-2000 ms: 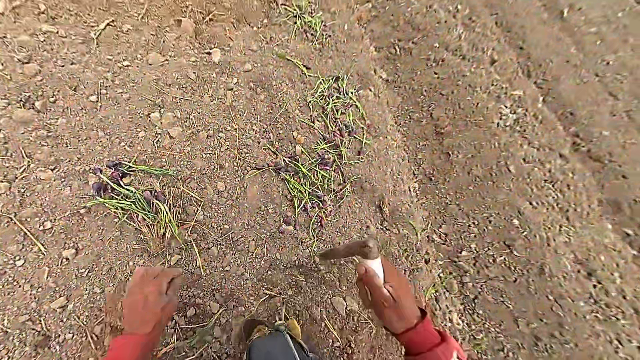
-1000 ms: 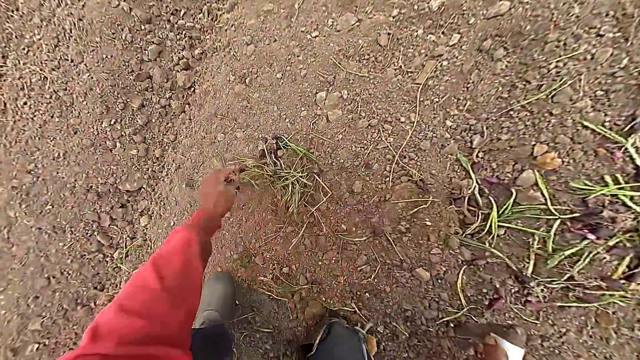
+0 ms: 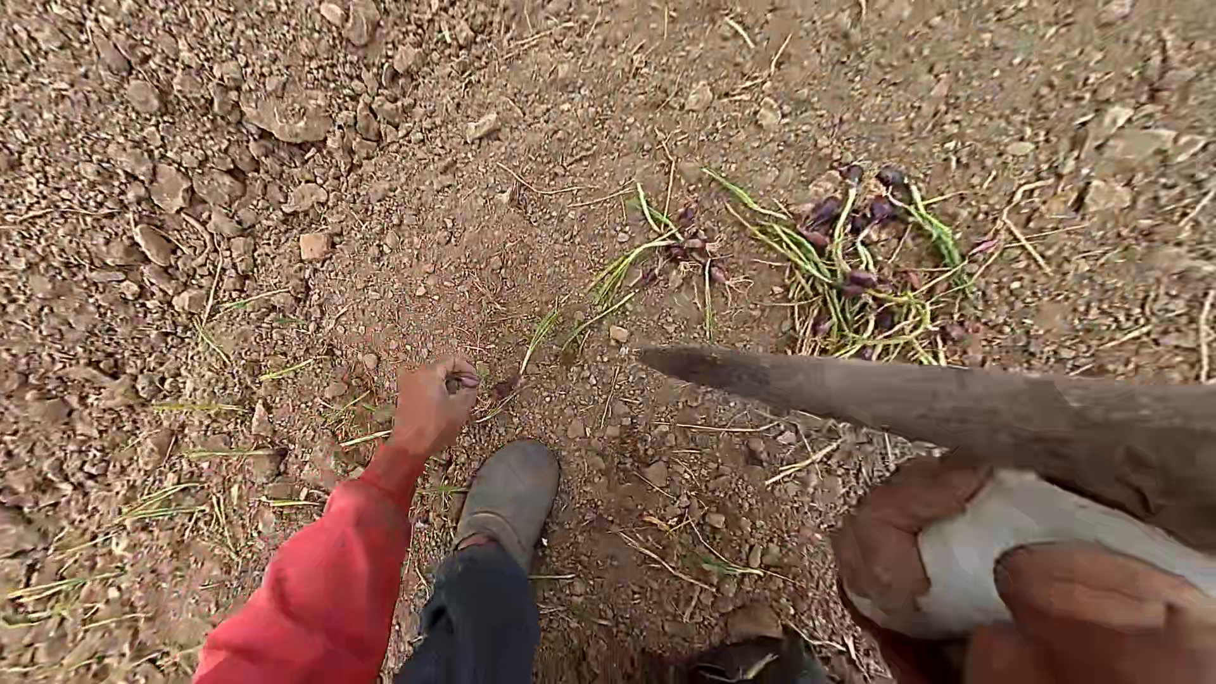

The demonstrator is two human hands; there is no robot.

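Observation:
My left hand (image 3: 433,404), in a red sleeve, is low over the soil with thumb and fingertips brought together; whether a small thing is between them I cannot tell. Just right of its fingertips lies a small purple onion bulb (image 3: 505,388) with green leaves. My right hand (image 3: 1016,570) grips the white handle (image 3: 959,560) of a hand tool, close to the camera. The tool's dull, tapered metal blade (image 3: 855,385) points left. Beyond the blade lies a heap of purple onions with green tops (image 3: 860,256), and a smaller bunch (image 3: 689,249) lies left of it.
Dry, stony soil surrounds my hands, with larger clods (image 3: 290,116) at the upper left. My grey shoe (image 3: 510,499) stands right of my left forearm, and a dark shoe (image 3: 760,660) shows at the bottom edge. Thin green leaves (image 3: 157,503) are scattered at the lower left.
The tool in my right hand has come up large into view from the lower right edge. The view has shifted, and different onion bunches show beside my left hand.

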